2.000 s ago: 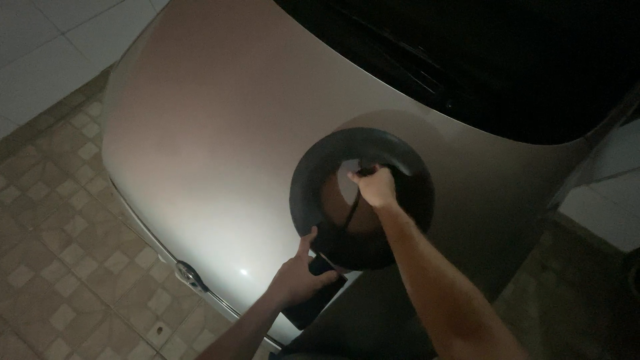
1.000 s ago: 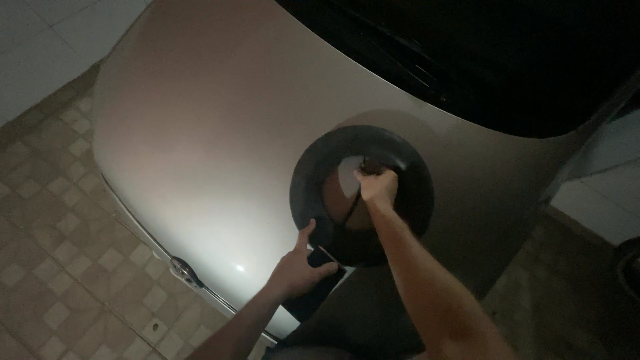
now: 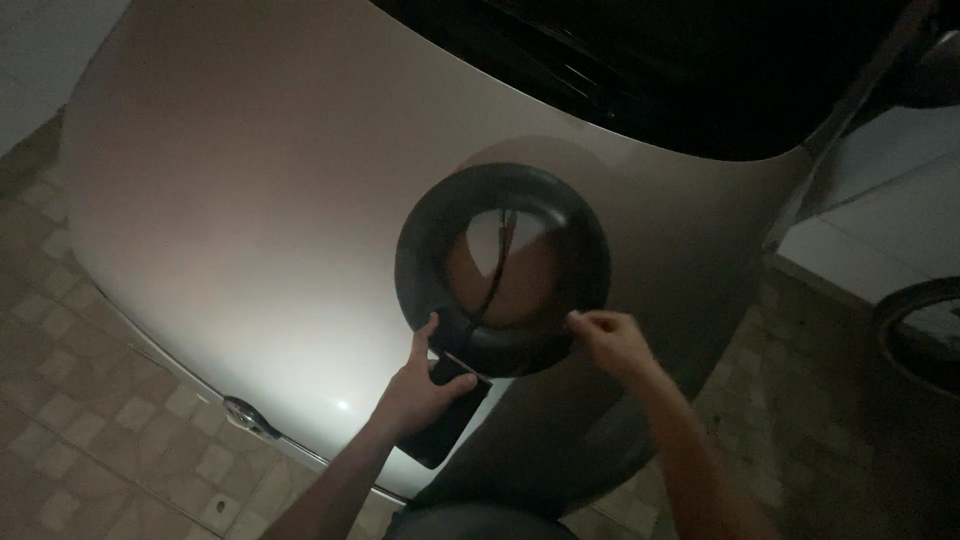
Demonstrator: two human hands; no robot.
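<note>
An inflated black rubber inner tube [image 3: 420,232] lies flat on a car's silver-looking hood [image 3: 247,195]. Across the tube's open middle runs a thin black hose [image 3: 495,281], from the metal valve stem [image 3: 504,217] at its far inner edge to the near side. My left hand [image 3: 420,394] grips a dark box-shaped device [image 3: 442,427] at the tube's near left edge, with the index finger up against the rubber. At the tube's near right edge is my right hand [image 3: 611,341], its fingertips drawn together; whether they pinch anything is too dim to tell.
The dark windshield [image 3: 675,75] borders the hood at the far side. A chrome emblem [image 3: 251,418] sits on the front edge. Tiled floor [image 3: 112,420] shows around the car, and a wheel [image 3: 919,337] stands at the right by a low white wall [image 3: 847,247].
My right hand has moved from the valve at the tube's far inner edge to its near right edge, leaving the hose end at the valve. The left hand stays at the device.
</note>
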